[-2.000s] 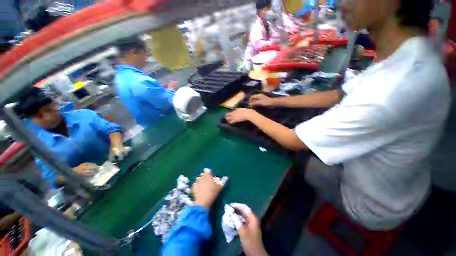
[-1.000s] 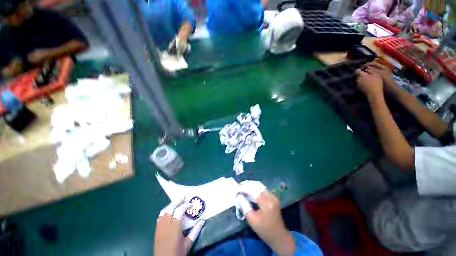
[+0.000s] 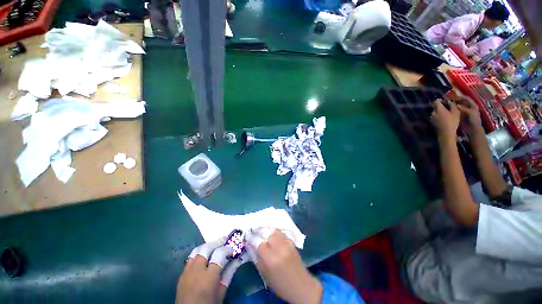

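My left hand (image 3: 205,270), with white finger cots, holds a small dark watch head (image 3: 236,244) with a bright reflecting face, over a white wiping cloth (image 3: 229,222) lying on the green bench. My right hand (image 3: 278,256), also with white cots, is closed on a small piece of white wipe (image 3: 258,236) at the right side of the watch head. The fingertips are partly hidden by the wipe.
A solvent bottle (image 3: 201,173) stands beyond the cloth, near a grey post (image 3: 205,77). Right of it lie used wipes (image 3: 300,155). A brown board (image 3: 128,187) at left bears clean cloths (image 3: 65,130) and white discs (image 3: 120,158). A person's arms (image 3: 457,172) work over a black compartment tray (image 3: 404,116).
My right hand has moved left from the cloth's right side to the watch head in my left hand. The view has turned; the post now stands more upright.
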